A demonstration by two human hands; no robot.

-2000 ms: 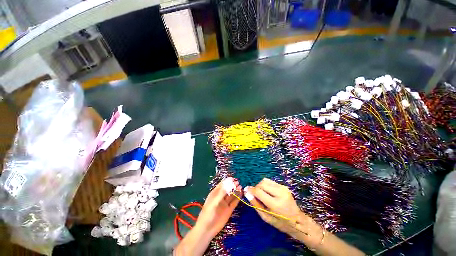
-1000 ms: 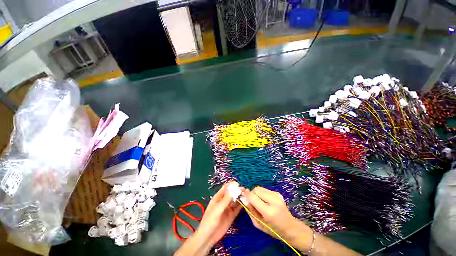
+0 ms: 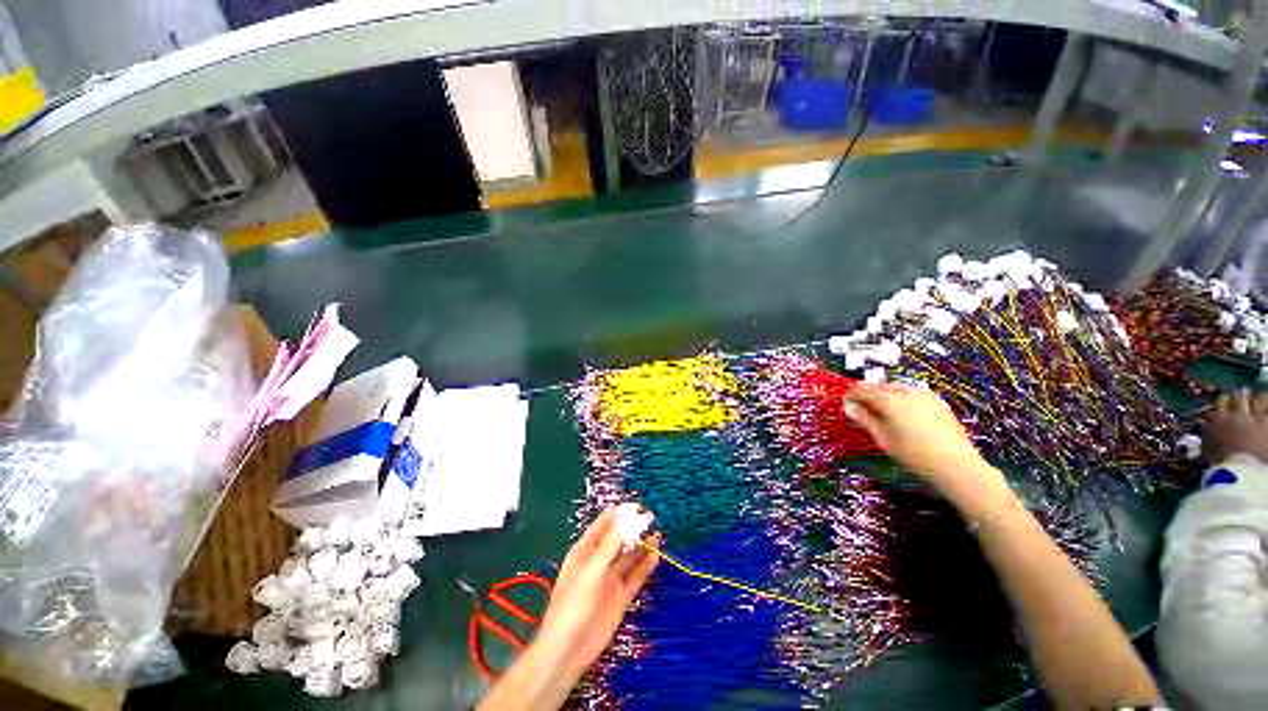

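Note:
My left hand (image 3: 598, 590) holds a white connector housing (image 3: 633, 524) between thumb and fingers, above the green and blue bundles. One yellow wire (image 3: 723, 576) runs from the housing to the right over the blue wires (image 3: 702, 625). My right hand (image 3: 911, 431) is at the red wires (image 3: 821, 413), its fingertips down on their right part. Whether it grips a wire cannot be seen. The yellow wires (image 3: 668, 395) lie at the top of the left column, with the green wires (image 3: 684, 479) below them. The black wires (image 3: 946, 570) lie partly under my right forearm.
Housings (image 3: 334, 604) are heaped at left, by a small carton (image 3: 348, 445), white paper (image 3: 473, 458) and a clear bag (image 3: 111, 458). Red-handled scissors (image 3: 480, 625) lie left of my left hand. Harnesses (image 3: 1043, 361) are piled at right. Another person's sleeve (image 3: 1217, 583) is at the right edge.
My right hand has left the housing and moved right and up to the red wires. My left hand still holds the housing with its yellow wire. Another person's hand and sleeve reach further into view.

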